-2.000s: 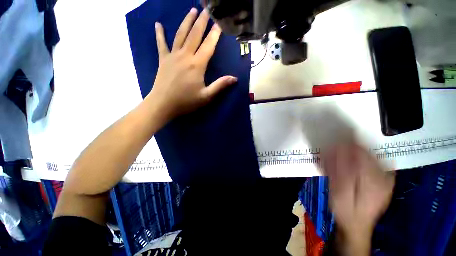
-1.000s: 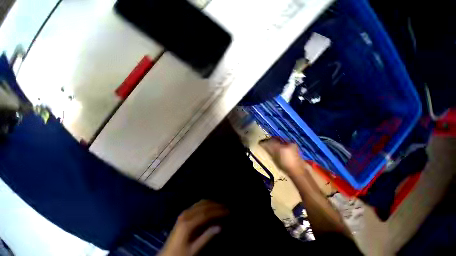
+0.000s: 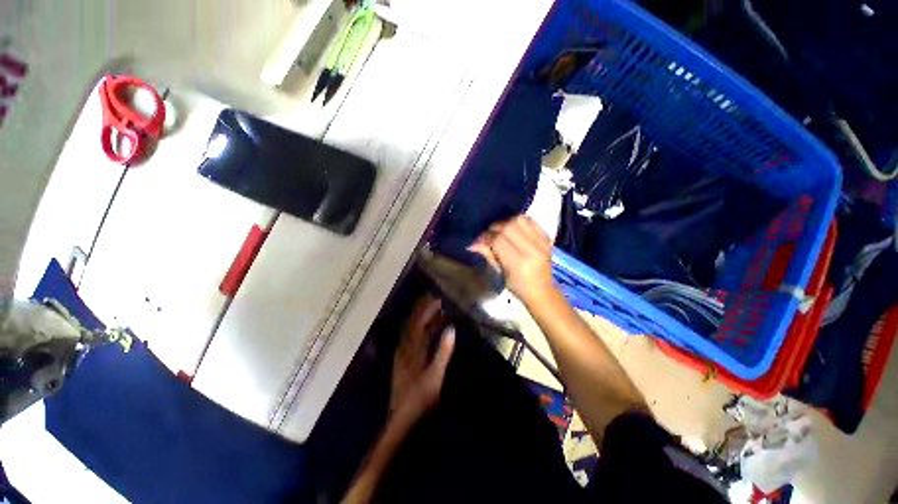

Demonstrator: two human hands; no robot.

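Observation:
The navy panel [image 3: 148,413] lies on the white table at the lower left, partly beside the sewing machine head [image 3: 34,354]. My right hand [image 3: 520,258] is at the near rim of the blue basket, fingers curled against dark navy cloth [image 3: 492,182]; whether it grips the cloth cannot be told. My left hand [image 3: 421,362] is low in front of my dark clothing, thumb apart from the fingers, with nothing visible in it.
A black phone [image 3: 286,172], red-handled shears [image 3: 131,118], green snips [image 3: 347,49] and a red block [image 3: 242,260] are on the table [image 3: 286,325]. The blue basket [image 3: 679,345] holds dark cloth and pale scraps, above a red basket [image 3: 827,295]. Scraps lie on the floor [image 3: 630,359].
The view has turned toward the basket at the right. My left hand has left the navy panel and is now low in front of me. My right hand has moved from over the table to the basket's rim.

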